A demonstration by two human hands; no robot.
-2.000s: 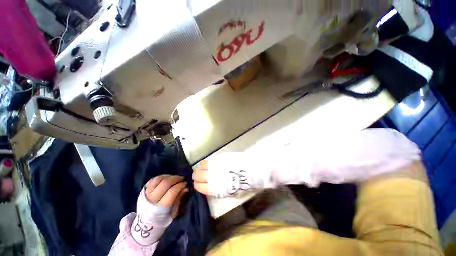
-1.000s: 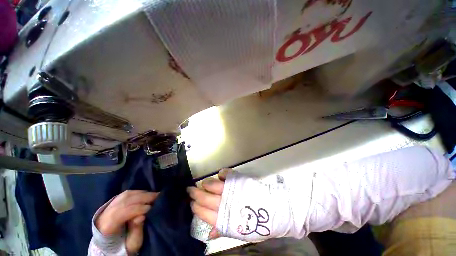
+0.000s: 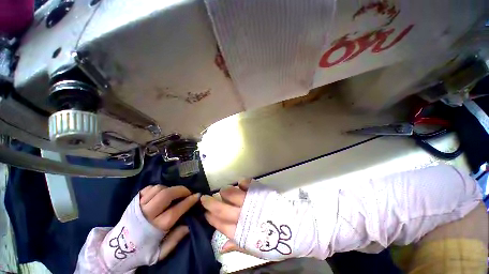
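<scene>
The navy garment [image 3: 96, 200] lies under and left of the machine head, its right edge running past the needle area. My left hand [image 3: 167, 211] pinches a fold of it just in front of the presser foot [image 3: 187, 167]. My right hand [image 3: 225, 214] lies at the bed's left end, its fingertips on the same cloth edge, almost touching the left fingertips. The right thumb is partly hidden. The off-white sewing machine [image 3: 161, 69] fills the top, and its lamp lights the machine bed [image 3: 268, 142].
Scissors [image 3: 386, 129] with red and black handles lie on the bed at right. A ribbed white band [image 3: 268, 53] crosses the machine arm. The tension dial [image 3: 74, 126] and a grey curved guard [image 3: 69, 167] stick out at left. Dark cloth lies at the far right.
The view has moved closer to the machine since the oldest frame. My left hand has moved right to the cloth edge since one second ago. My right hand has stayed nearly in place.
</scene>
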